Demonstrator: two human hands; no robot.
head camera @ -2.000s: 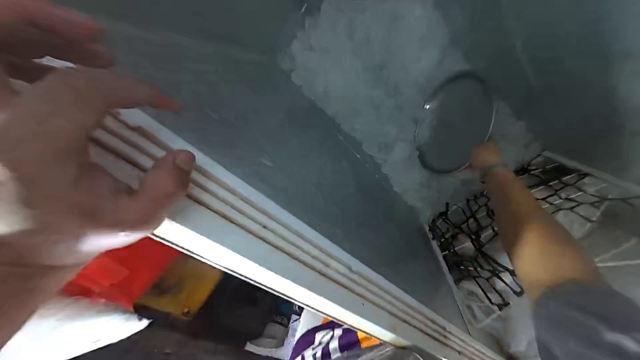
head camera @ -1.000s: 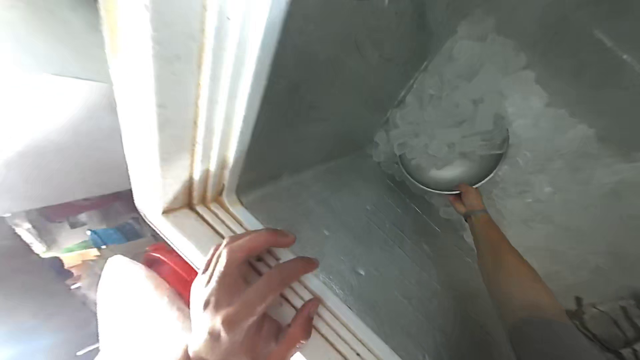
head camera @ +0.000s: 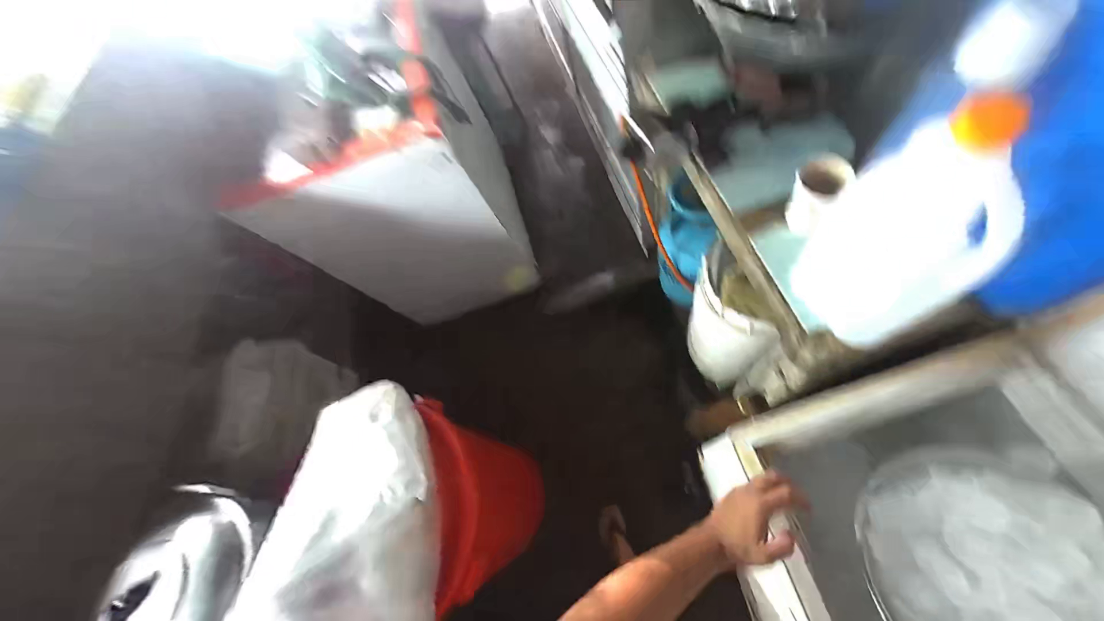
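My left hand point(head camera: 755, 522) rests on the white rim point(head camera: 798, 582) of an ice chest, its fingers hooked over the inner edge. Inside the chest, at the lower right, a round metal bowl point(head camera: 869, 552) is heaped with ice point(head camera: 992, 535). My right hand is outside the frame, so what it touches cannot be seen. Left of my forearm stands a red plastic bucket point(head camera: 492, 492), with a white plastic bag point(head camera: 362, 509) against or over its near side.
Beyond the chest, a white jug with an orange cap point(head camera: 914, 224) and a white cup point(head camera: 818, 190) stand on a ledge. A white bucket point(head camera: 729, 341) and a blue container point(head camera: 686, 237) are beside it. A white box with red edging point(head camera: 397, 224) is at the upper left.
The view has swung widely left, away from the chest's inside. The bowl, empty-looking at first and then scooping ice, is now heaped. My right hand has left the view; my left is on the rim.
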